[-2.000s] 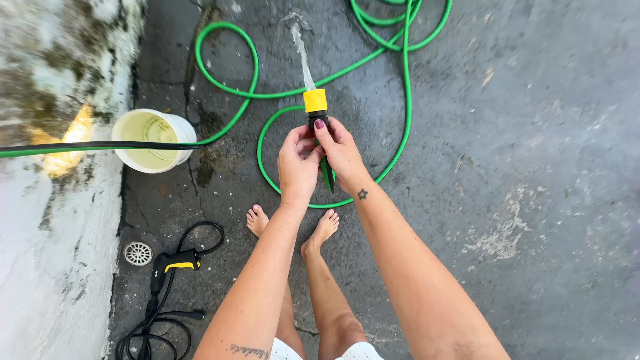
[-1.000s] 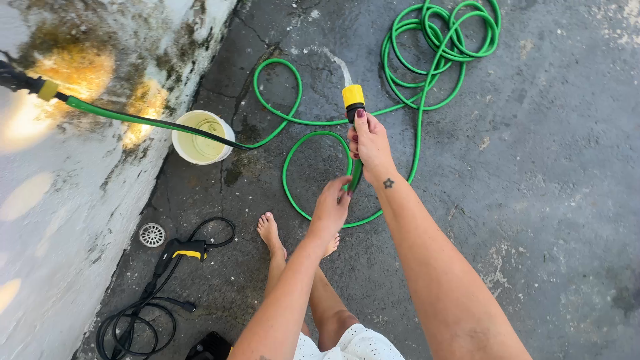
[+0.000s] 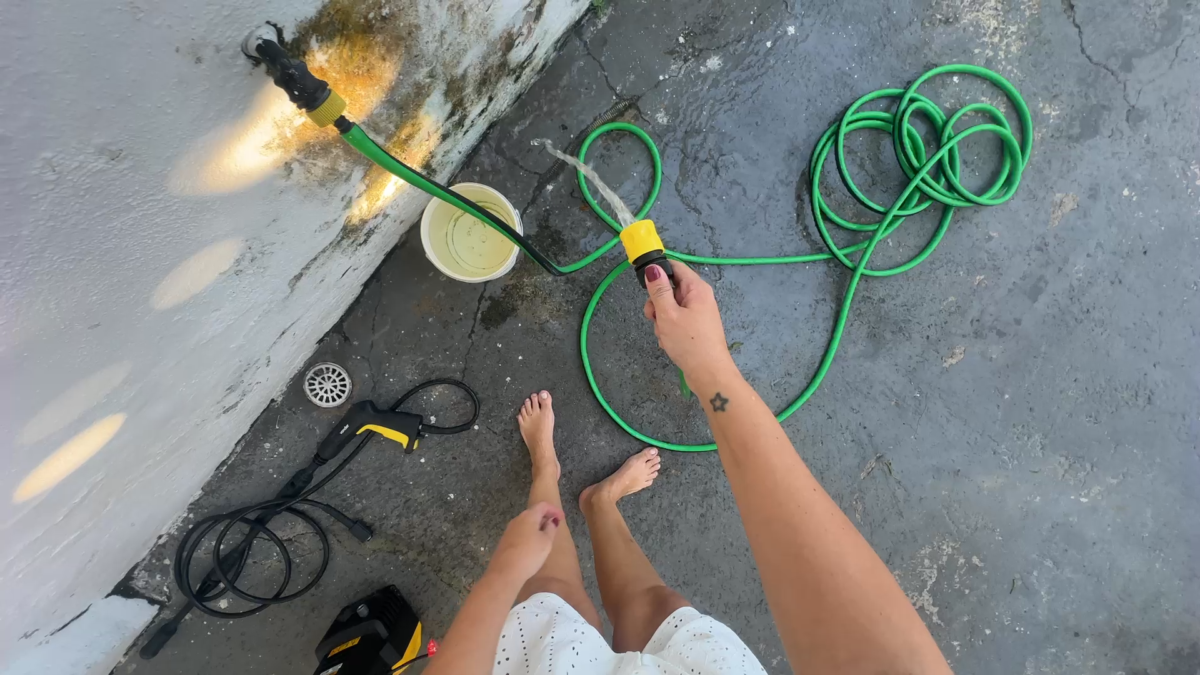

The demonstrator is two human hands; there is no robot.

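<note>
My right hand (image 3: 686,314) grips the black part of a yellow and black hose connector (image 3: 642,246), and water runs out of its end toward the upper left. The green garden hose (image 3: 834,347) trails from under this hand in loops over the floor. My left hand (image 3: 530,536) is away from the hose, above my leg; its fingers look curled, but whether they are fully closed is unclear. At the upper left, the hose's other connector (image 3: 325,107) joins a black fitting (image 3: 292,75) on the wall.
A pale bucket (image 3: 431,246) with liquid stands by the wall (image 3: 187,309), under the hose. Near it are a round floor drain (image 3: 327,384), a black and yellow spray gun (image 3: 384,424) with a coiled black hose (image 3: 220,600), and a black and yellow machine (image 3: 375,633). The concrete floor (image 3: 1012,394) looks partly wet.
Both hands were at the connector two seconds ago. My left hand has come off the hose and moved down toward my body; my right hand still holds the connector. The view has shifted toward the wall.
</note>
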